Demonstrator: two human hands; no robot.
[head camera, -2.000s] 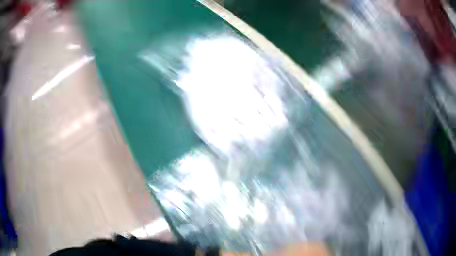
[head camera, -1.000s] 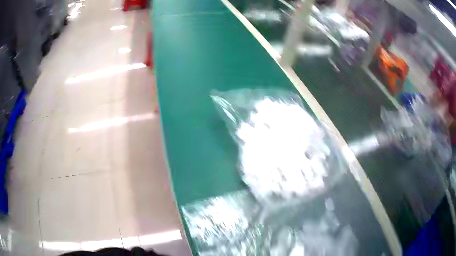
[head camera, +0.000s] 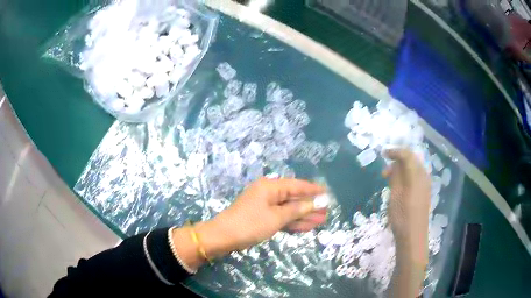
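My left hand (head camera: 273, 208) is low in the middle, its fingertips closed on a small white part (head camera: 321, 201). My right hand (head camera: 404, 169) is blurred, its fingertips at the near edge of the frosted white caps (head camera: 381, 125); whether it holds anything cannot be told. Clear housings (head camera: 256, 125) lie spread in the middle, beyond my left hand. Small white perforated pieces (head camera: 355, 247) lie loose between my hands and around my right forearm. An open clear bag with white parts (head camera: 142, 52) lies at the upper left.
A wrinkled shiny plastic sheet (head camera: 140, 174) lies under the piles. A blue basket (head camera: 439, 93) stands at the upper right, beyond the bench's pale strip (head camera: 303, 45). A flat black object (head camera: 467, 259) lies at the lower right. Pale floor shows at the lower left.
The view has swung down and right over the bench. Both hands, the loose piles and the black object have come into view. The bag of white parts now shows at the upper left.
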